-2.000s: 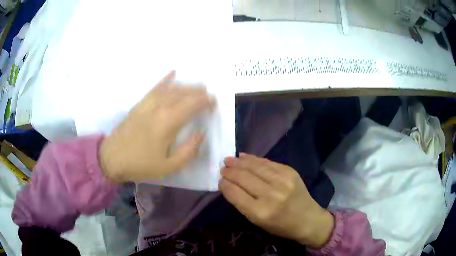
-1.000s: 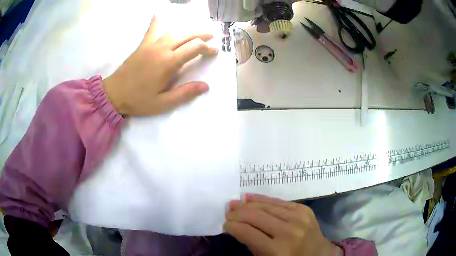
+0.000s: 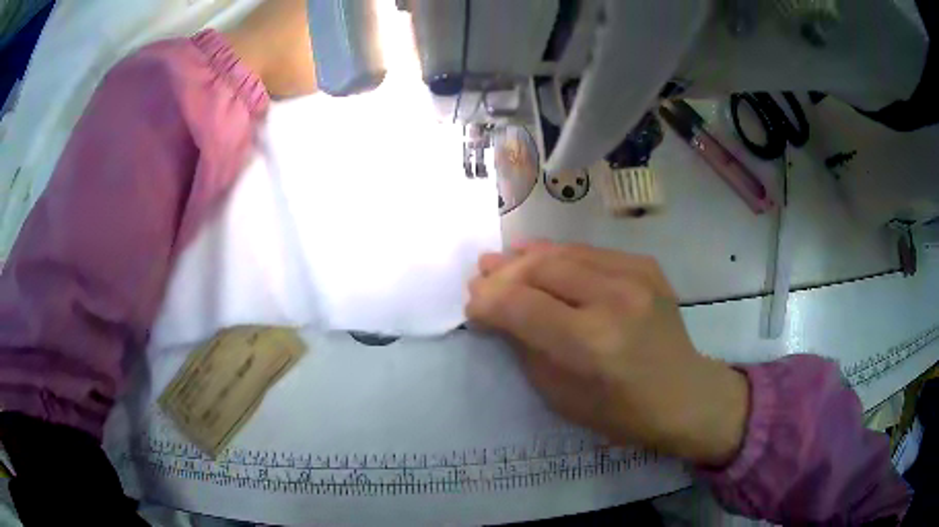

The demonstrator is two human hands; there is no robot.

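The white fabric piece (image 3: 360,237) lies on the machine bed, its right edge running up to the presser foot (image 3: 476,152) under the bright lamp. My right hand (image 3: 597,340) pinches the fabric's lower right corner, below the presser foot. My left hand (image 3: 280,51) is at the top left, on the fabric's far side; only its wrist and back show, and its fingers are hidden behind the sewing machine head (image 3: 515,41).
A tan paper tag (image 3: 232,386) lies left below the fabric. A printed ruler scale (image 3: 360,479) runs along the table's front. Pink snips (image 3: 721,165), black-handled scissors (image 3: 767,124), a cream ribbed knob (image 3: 633,190) and a thin white strip (image 3: 774,278) are at right.
The fabric and both hands have moved up, away from me, and its lower edge now lies on the table. The paper tag has come into view, and more of the machine head shows.
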